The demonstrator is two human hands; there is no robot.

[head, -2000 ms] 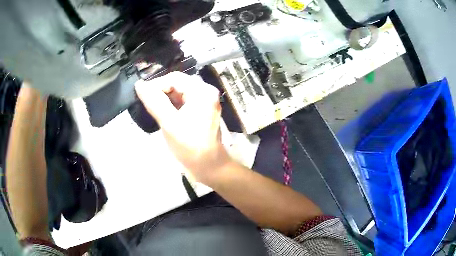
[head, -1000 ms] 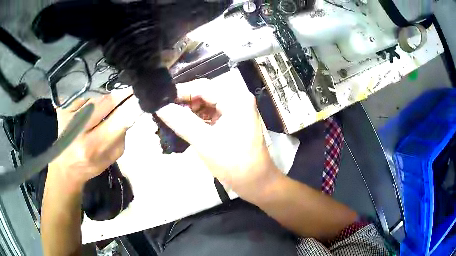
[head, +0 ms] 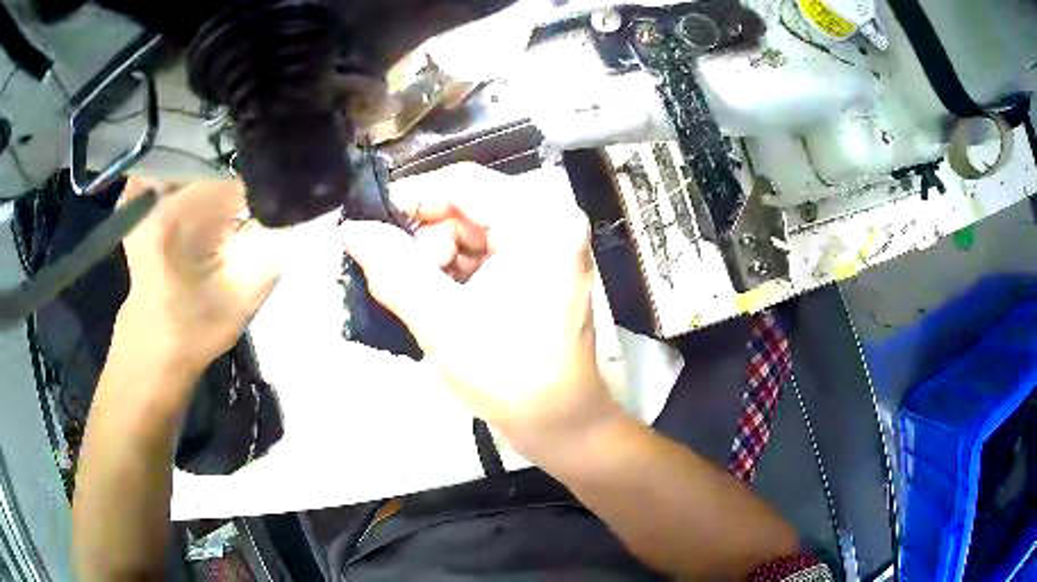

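A black part-sewn pouch [head: 379,315] hangs under my right hand [head: 489,284], its raw edge pinched between my right thumb and fingers. My left hand [head: 199,267] is at the left with fingers bent towards the machine head; its fingertips are partly hidden, so its hold cannot be told. The dark machine head part [head: 293,159] stands between my hands and hides the needle area. The shiny bed cover plate [head: 426,108] lies just beyond my right fingers.
A black pile of work pieces [head: 222,421] lies on the left of the white tabletop [head: 341,455]. The stained machine base [head: 682,250] is at right, with a tape roll [head: 980,147] on its far corner. A blue crate [head: 967,432] stands at the right edge.
Since two seconds ago, my left hand has come up from the left edge to beside the machine head. My right hand now pinches the black piece's edge. The view has shifted.
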